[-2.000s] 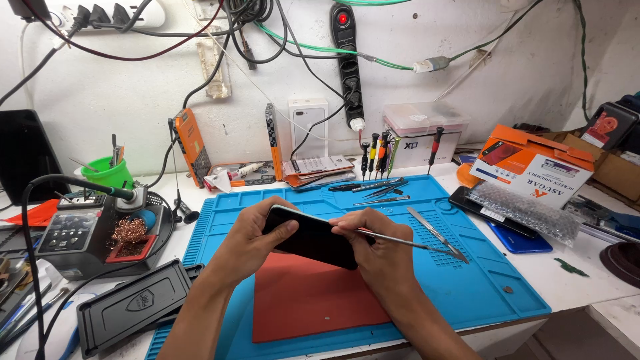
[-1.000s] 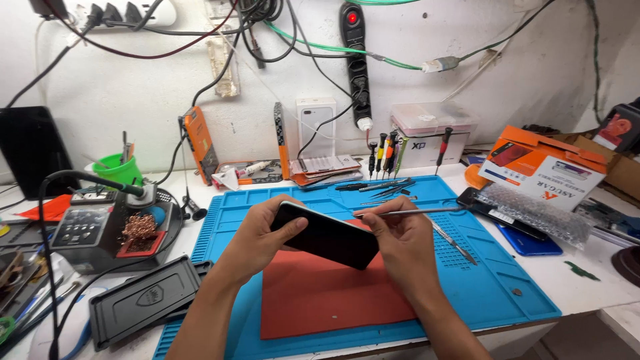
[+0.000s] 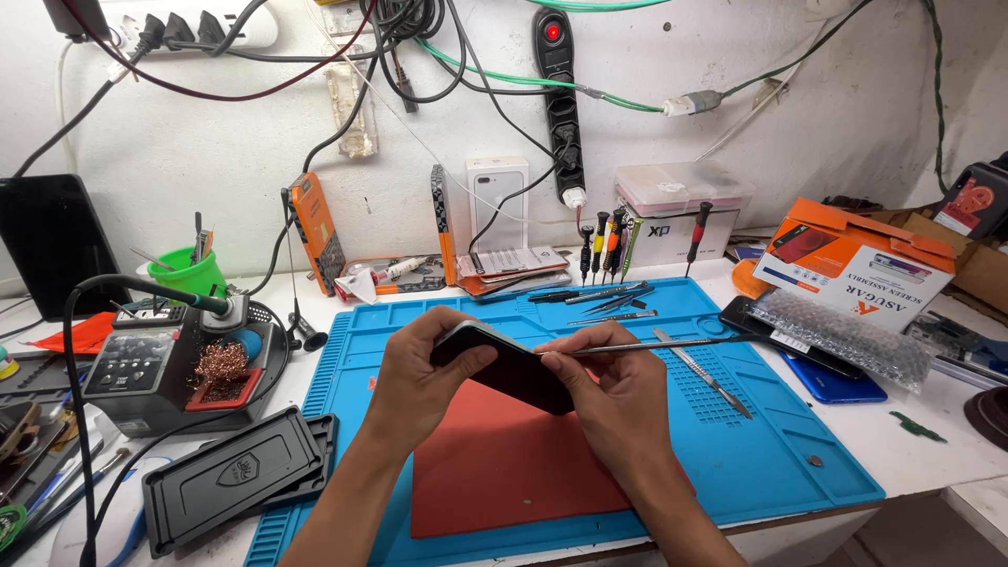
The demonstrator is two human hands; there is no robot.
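A smartphone with a dark face is gripped at its left end by my left hand, thumb across the front. My right hand pinches a thin metal pry tool, whose tip is at the phone's upper edge; whether it is inside the seam cannot be told. The tool's dark end points right. Both hands are above a red pad on a blue silicone repair mat. A metal scalpel-like tool lies on the mat to the right of my right hand.
At left stand a soldering station, a black plastic tray and a green cup. Several screwdrivers stand behind the mat, near tweezers. An orange and white box, bubble wrap and a blue phone are at right.
The phone has stayed in my left hand and the pry tool in my right. The tool has changed its angle, sloping down to the right at first and lying nearly level now.
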